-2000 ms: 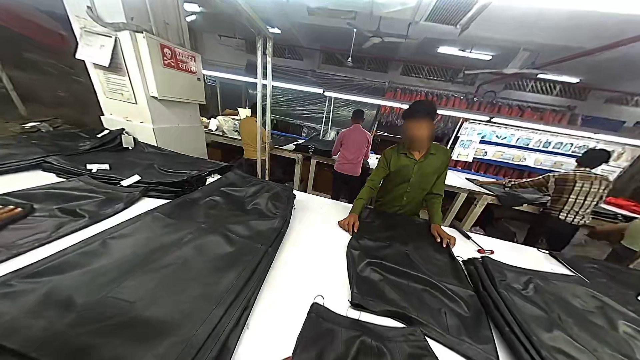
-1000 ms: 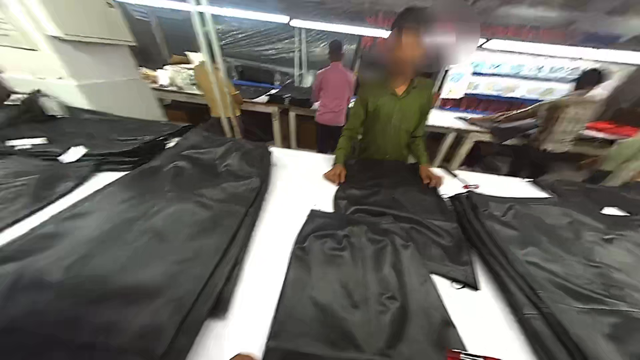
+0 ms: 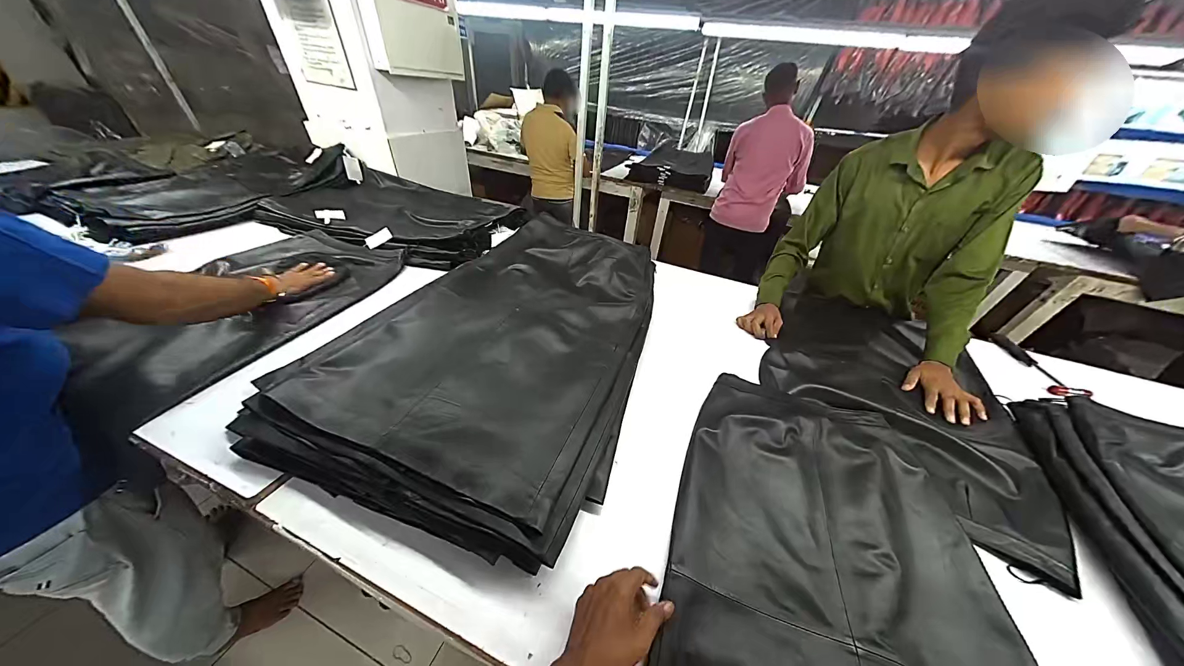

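My left hand (image 3: 618, 618) is at the bottom edge of the view, fingers slightly curled, beside the left edge of a black leather-like garment (image 3: 805, 518); it is unclear whether the fingertips touch it. That garment lies spread on the white table (image 3: 684, 342), overlapping a second black garment (image 3: 888, 370) on which a co-worker in a green shirt rests one hand. Left of my hand is a thick stack of black garments (image 3: 481, 361). My right hand is not in view.
A person in blue at the left presses a hand on another black garment (image 3: 222, 305). More garment piles (image 3: 398, 213) with white tags lie behind. A red-handled tool (image 3: 1070, 391) and folded garments (image 3: 1128, 462) are at the right. Two posts stand behind.
The view has swung left and come closer, bringing the person in blue into sight. More of my left hand shows than a second ago. The nearer garment has come further over the table since two seconds ago.
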